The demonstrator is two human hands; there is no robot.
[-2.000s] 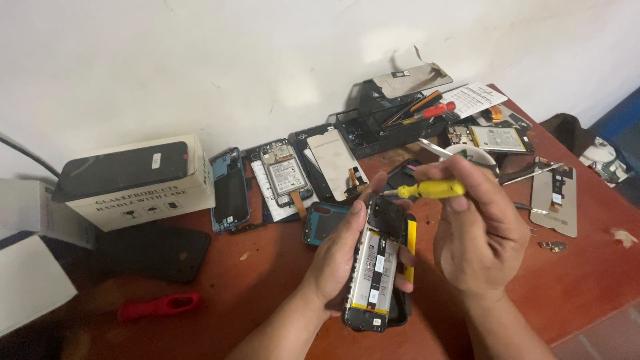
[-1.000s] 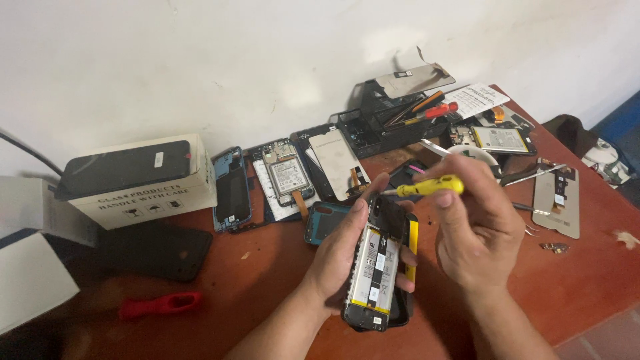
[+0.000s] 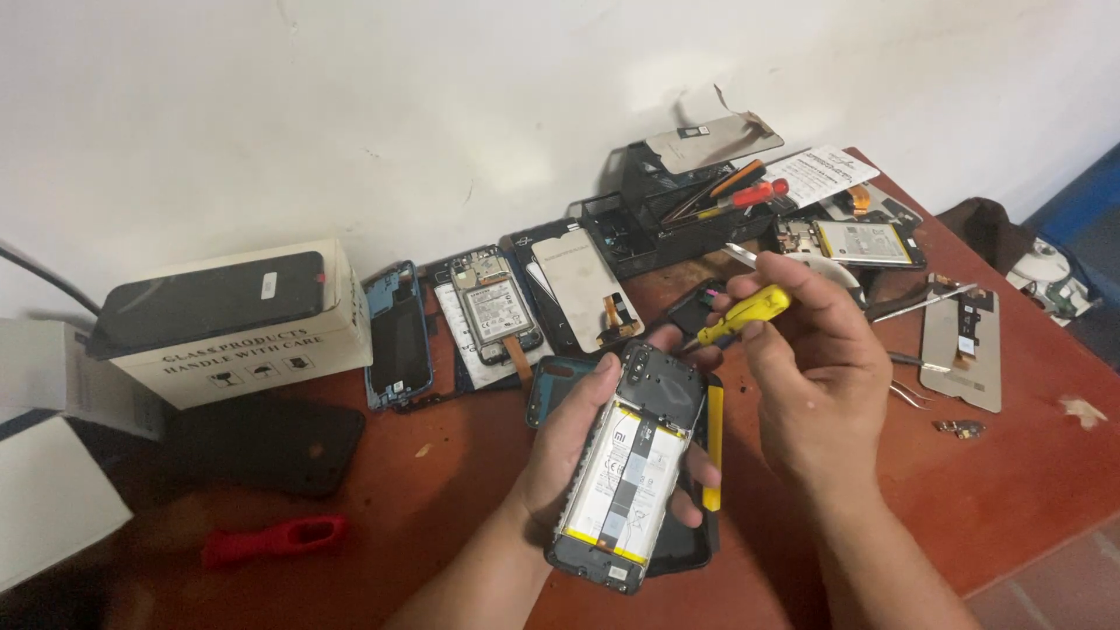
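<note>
My left hand grips an opened Xiaomi smartphone by its edges, its white battery and black upper cover facing me. Between the thumb and fingers of my right hand is a small yellow-handled screwdriver; it points down-left towards the phone's top edge, and its tip is hard to make out. A slim metal tool shows behind my right fingers. Under and right of the phone lie a black case-like part and a yellow strip. Behind my left hand rests a blue phone back cover.
Opened phones, a display panel and a black mesh organizer with screwdrivers line the wall. At left are a white box bearing a phone and a red tool handle. Tweezers and another panel lie right.
My right hand and the yellow screwdriver have shifted slightly, and the screwdriver's handle is tilted more steeply. My left hand keeps the phone in much the same place.
</note>
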